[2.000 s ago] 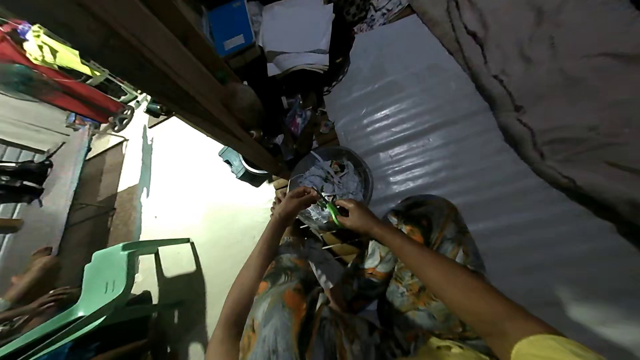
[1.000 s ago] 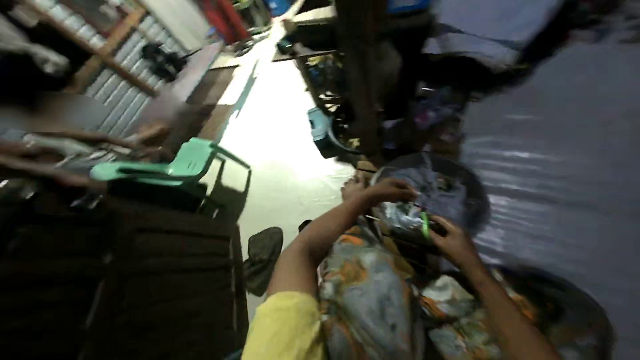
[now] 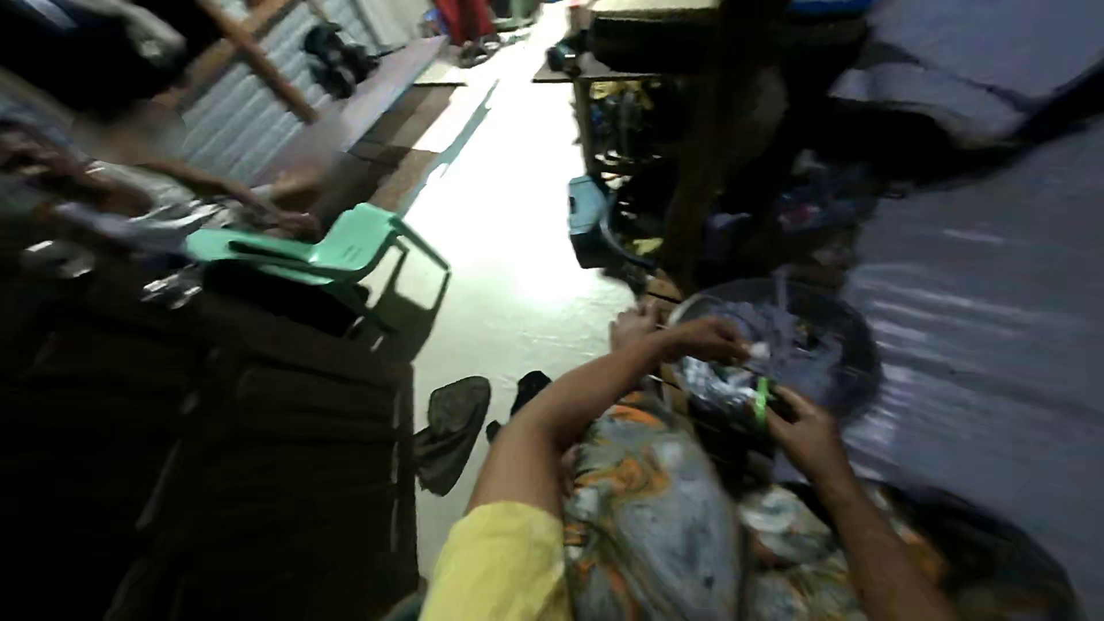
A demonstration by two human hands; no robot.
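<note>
My left hand (image 3: 709,338) is over the near left rim of a round basin (image 3: 865,345), its fingertips pinched on a small white piece (image 3: 759,350). Lower and to the right, my right hand (image 3: 802,424) is curled around a bright green tool (image 3: 762,401), whose kind is too blurred to tell. Grey, crumpled, cloth-like material (image 3: 798,358) lies in the basin. A shiny silvery wrapper or bag (image 3: 716,384) is just under my hands, at the basin's near left side.
A green plastic chair (image 3: 345,246) stands on the pale floor at left, with a seated person behind it. A dark cloth or mat (image 3: 453,431) lies on the floor. A wooden post rises behind the basin, near a light blue container (image 3: 588,211). Corrugated sheeting (image 3: 975,345) spreads right.
The view has turned strongly left since the first frame. My left hand, close to the green tool two seconds ago, is now farther from it, with a white piece at its fingertips.
</note>
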